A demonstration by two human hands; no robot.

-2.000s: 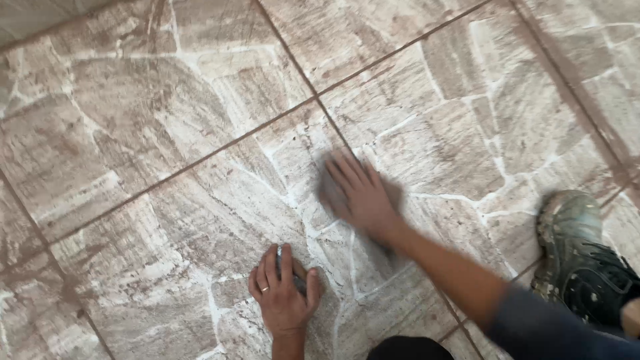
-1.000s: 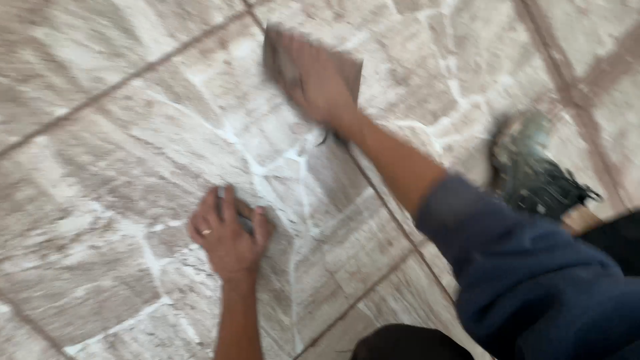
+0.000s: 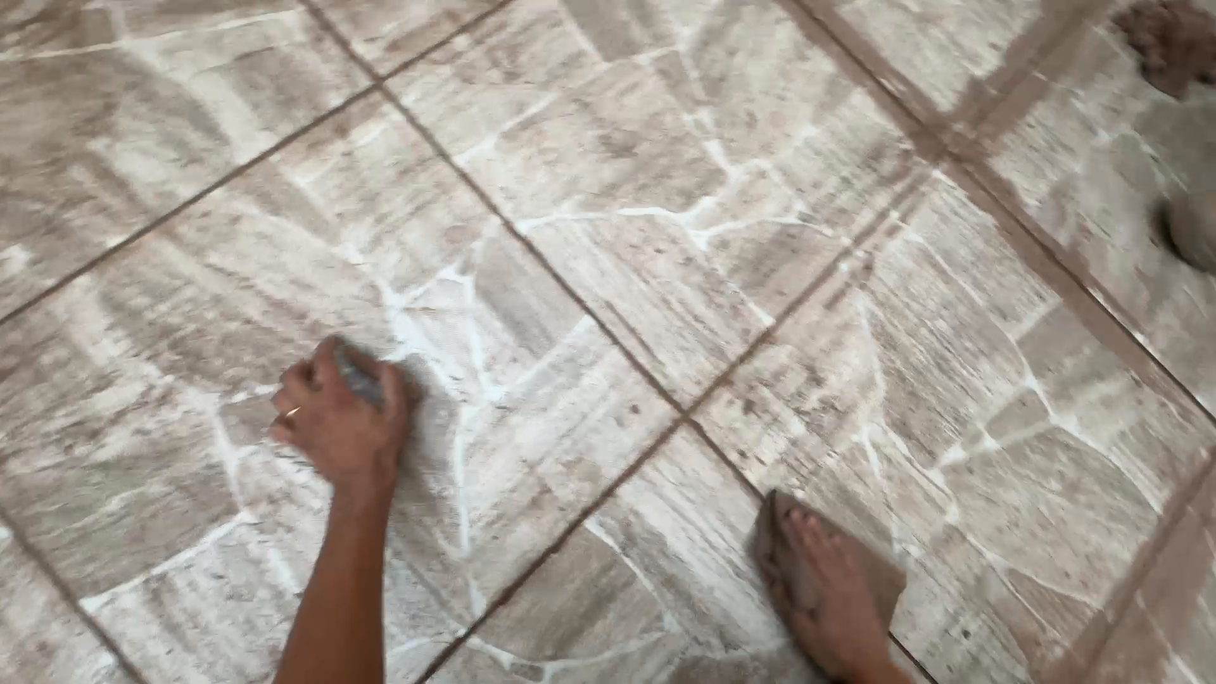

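My right hand presses flat on a brown, grout-stained sponge or pad at the lower right, over a joint of the tiled floor. What the pad is made of is not certain. My left hand, with a ring on one finger, rests on the floor left of centre. Its fingers curl around a small grey object, whose kind I cannot tell. Brown grout fills the thin joints between the stone-patterned tiles.
Wide smears of wet brown grout run along the joints at the right. A clump of brown material lies in the top right corner. Below it, a rounded brownish object is cut off by the right edge.
My right hand has moved with the pad from the upper middle down towards me. My left hand still holds the grey object. The view has shifted, and the shoe is out of sight.
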